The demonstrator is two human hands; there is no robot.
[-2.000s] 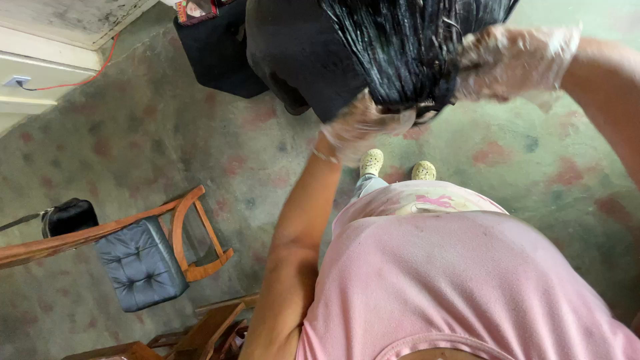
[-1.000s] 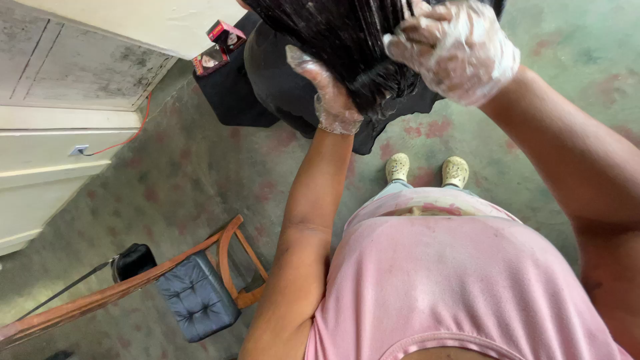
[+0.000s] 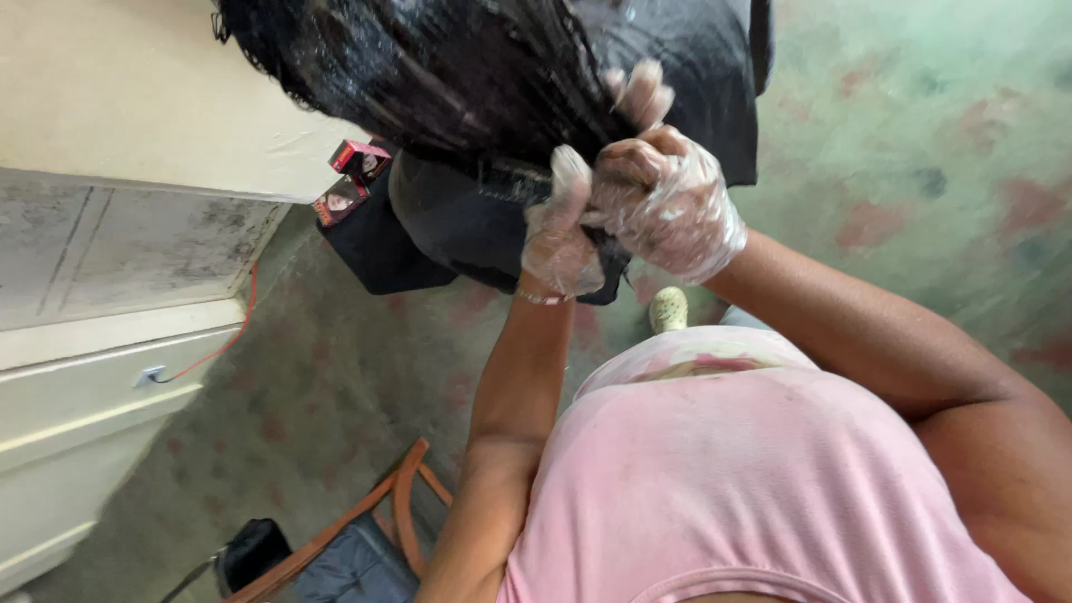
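Wet, glossy black hair [image 3: 435, 75] of a seated person spreads across the top of the view, over a black cape [image 3: 712, 100]. My left hand [image 3: 563, 226], in a clear plastic glove with a bracelet at the wrist, is at the lower edge of the hair, thumb raised; its fingers are partly hidden. Just right of it, my right hand [image 3: 670, 184], gloved the same way, has its fingers curled around the ends of the hair. A dark comb-like piece [image 3: 523, 180] lies against the hair beside my left hand.
Two small printed boxes [image 3: 342, 199] rest on a black surface at the left of the caped person. A wooden chair [image 3: 335, 536] with a dark tufted cushion and a black bag [image 3: 254, 554] are at the lower left. An orange cord [image 3: 243, 322] runs from a wall outlet [image 3: 149, 376].
My right hand has come down beside my left hand at the hair ends. The hair is now spread out farther toward the left. The view has shifted.
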